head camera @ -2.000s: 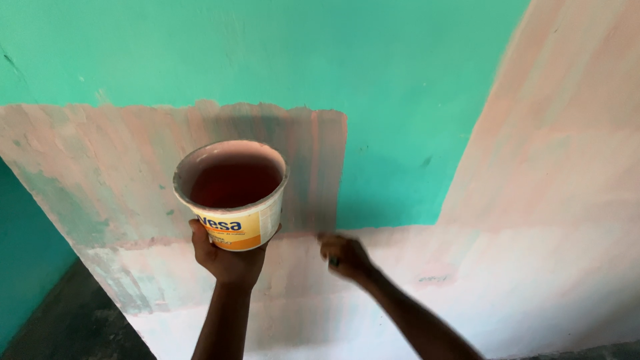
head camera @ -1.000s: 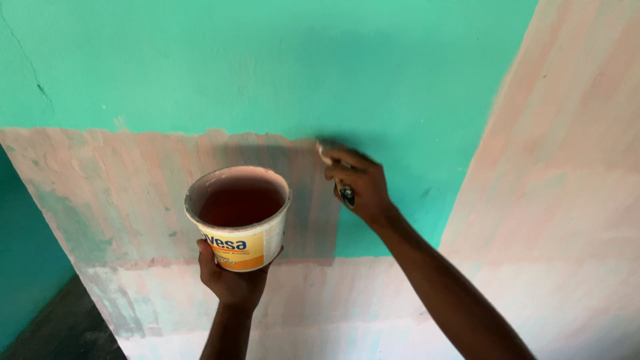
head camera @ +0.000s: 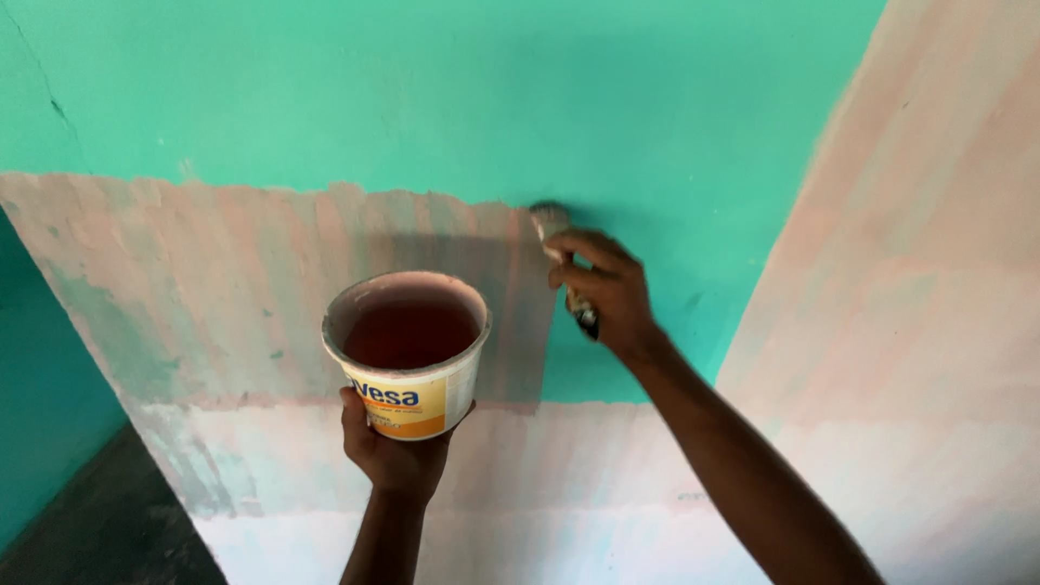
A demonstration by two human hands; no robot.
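Observation:
My left hand holds up a plastic tub from below, its thumb against the labelled side. Dark reddish paint lies inside, and pale pink residue coats the inner wall and rim. To the right of the tub and higher, my right hand grips a paintbrush by its handle. The bristles are at the top right corner of a pink-streaked patch, where it borders the green wall. Whether the bristles touch the wall is hard to tell.
Thin pink paint also covers a broad band on the right and the paler lower wall. A crack runs down at the upper left. Beyond the wall's left edge are a darker teal wall and dark floor.
My right hand first rose from below the patch to its upper right corner with the brush, and remains near there. My left hand still holds the tub. The view has shifted somewhat.

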